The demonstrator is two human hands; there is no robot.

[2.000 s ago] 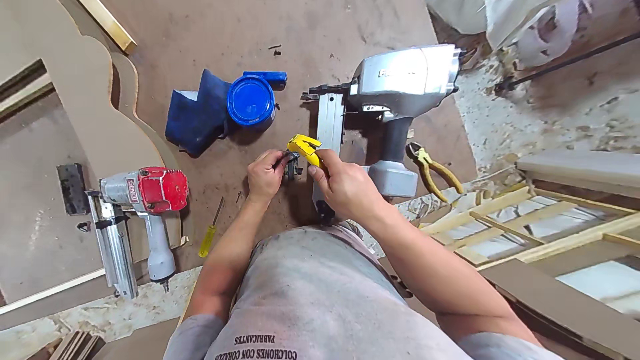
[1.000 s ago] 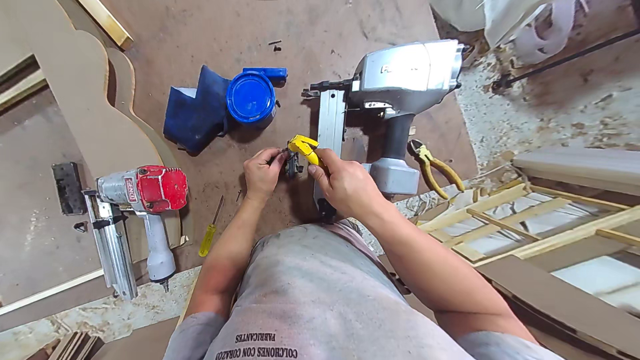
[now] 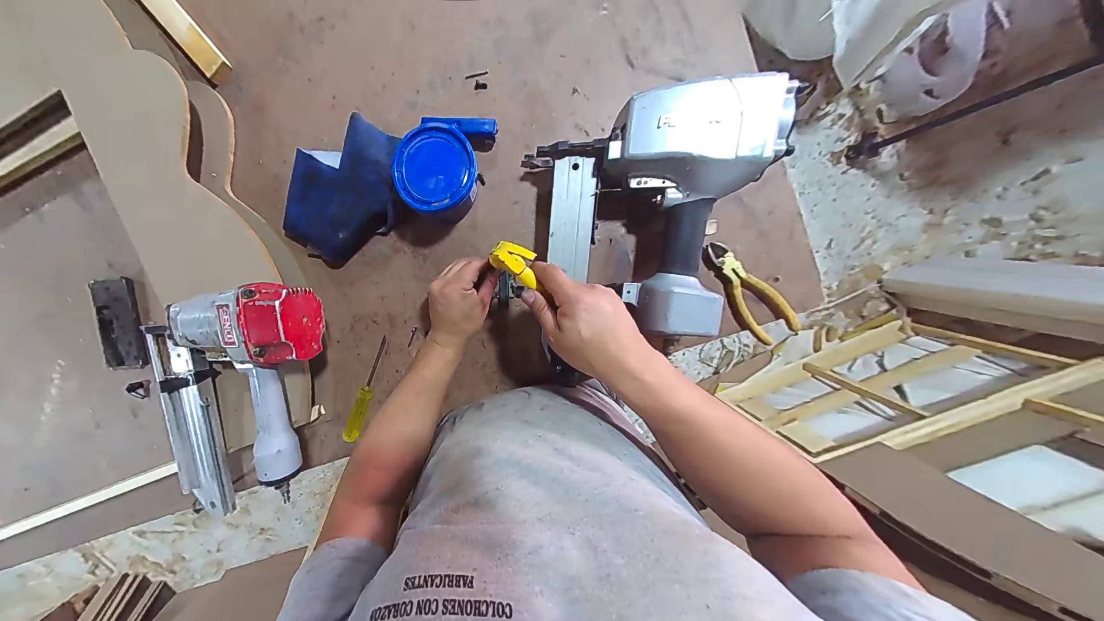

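My left hand (image 3: 460, 299) pinches a small dark metal part (image 3: 507, 289) that my fingers partly hide. Against it, my right hand (image 3: 582, 312) holds a yellow-handled tool (image 3: 515, 259) whose exact kind I cannot tell. Just beyond my right hand lies a large silver pneumatic nailer (image 3: 707, 134), its magazine (image 3: 571, 216) close to my fingers. To its right are diagonal cutters with yellow handles (image 3: 749, 291). A blue-lidded round container (image 3: 435, 166) stands past my left hand, beside a dark blue cloth (image 3: 341, 194). Near my left forearm lies a screwdriver with a yellow handle (image 3: 359, 414).
A red and grey Senco pneumatic tool (image 3: 276, 323) lies at the left, next to a black block (image 3: 118, 322). Curved board pieces (image 3: 155, 129) cover the upper left. Small dark bits (image 3: 479, 84) lie on the brown work surface (image 3: 561, 52). Wooden frames (image 3: 923, 405) are at the right.
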